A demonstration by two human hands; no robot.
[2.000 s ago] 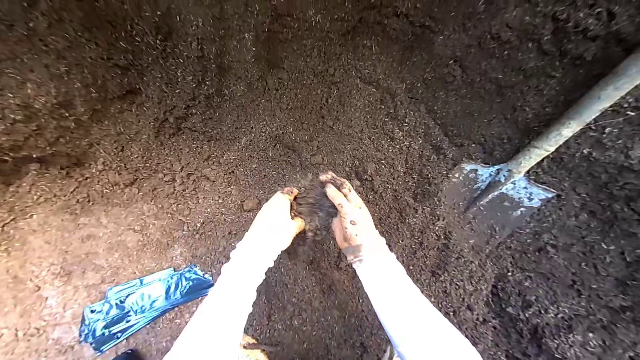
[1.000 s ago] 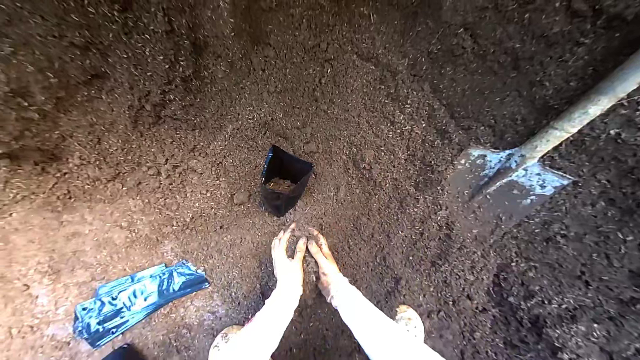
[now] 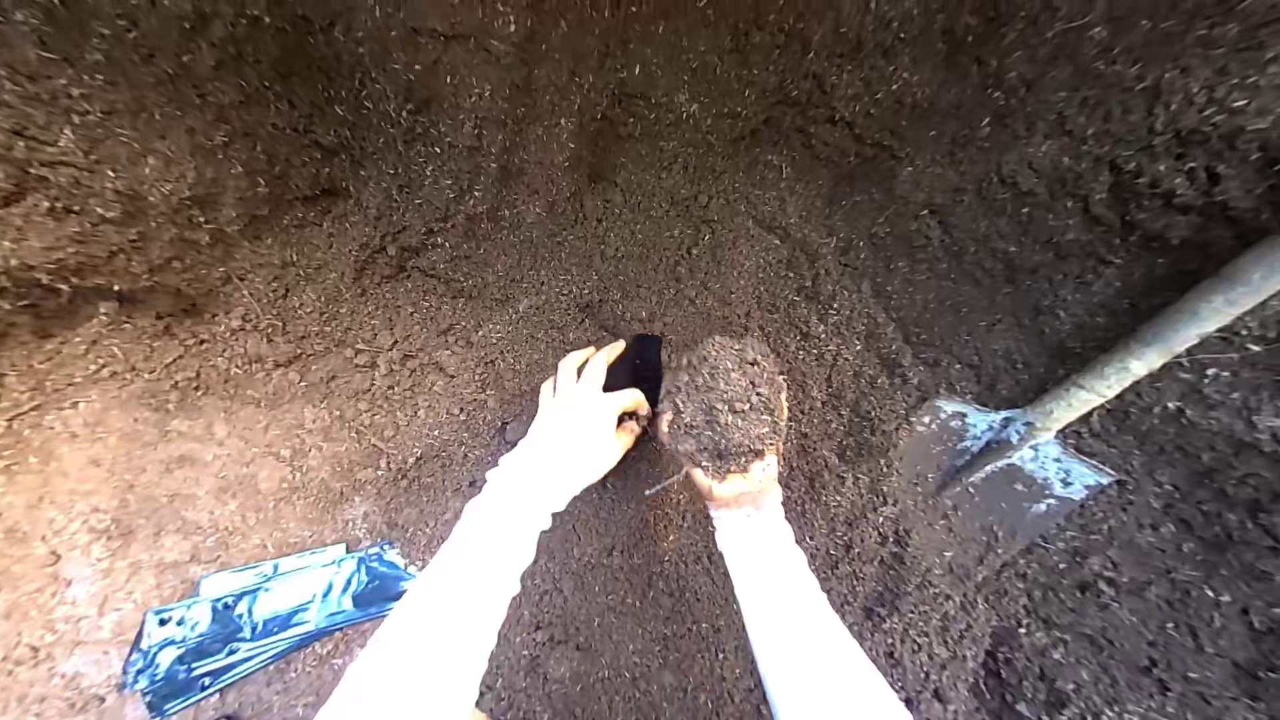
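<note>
A black plastic planting bag (image 3: 640,368) stands on loose soil near the middle of the view. My left hand (image 3: 592,415) is at its left and near side, fingers bent around its edge; part of the bag is hidden behind the hand. Just right of the bag, my right hand (image 3: 740,478) is cupped palm up under a heaped mound of soil (image 3: 727,400). Both forearms are in white sleeves.
At the right, a shovel (image 3: 1040,450) has its blade partly in the soil, its handle running to the right edge. Flat black plastic bags (image 3: 270,610) lie stacked at lower left, beside my left forearm. Banked soil (image 3: 620,120) rises beyond.
One second ago both hands were together in the soil on the near side of the bag. Now the left has moved to the bag and the right holds up a heap of soil.
</note>
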